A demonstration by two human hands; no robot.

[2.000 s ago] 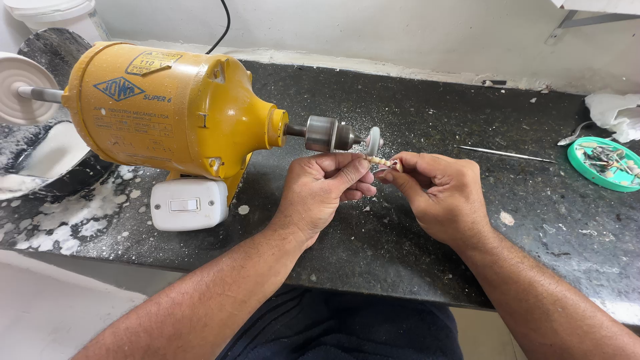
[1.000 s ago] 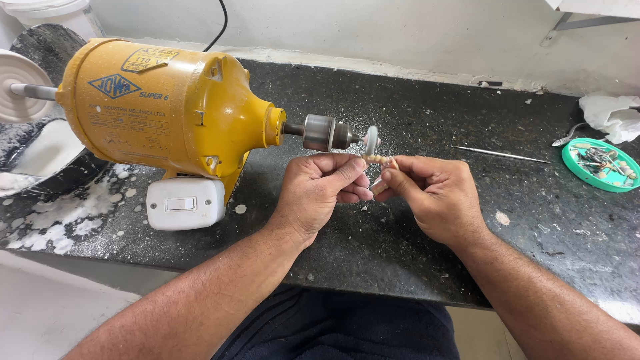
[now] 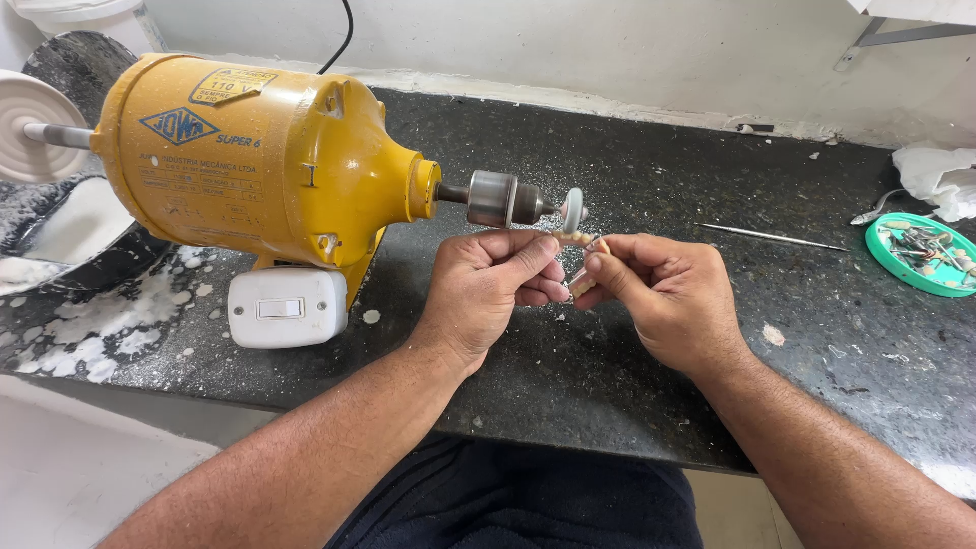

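Observation:
Both hands hold a denture with a row of teeth (image 3: 573,236). My left hand (image 3: 499,282) pinches its left end between thumb and fingers, and my right hand (image 3: 648,286) grips the right end. The upper row of teeth lies right at the lower rim of a pale abrasive wheel (image 3: 573,211); whether they touch cannot be told. That wheel sits in a metal chuck (image 3: 492,199) on the shaft of a yellow bench lathe motor (image 3: 252,152). More teeth and a bit of metal show between the hands; fingers hide the rest.
A white switch box (image 3: 287,309) stands before the motor. At its far end is a second, beige wheel (image 3: 38,126), above a black pan (image 3: 114,255) of white material. To the right lie a thin metal instrument (image 3: 770,236), a green dish (image 3: 884,267) of small parts and white crumpled material (image 3: 938,179).
The denture has turned a little between my fingers, and its row of teeth shows differently under the wheel. Both hands stay by the wheel and keep their hold.

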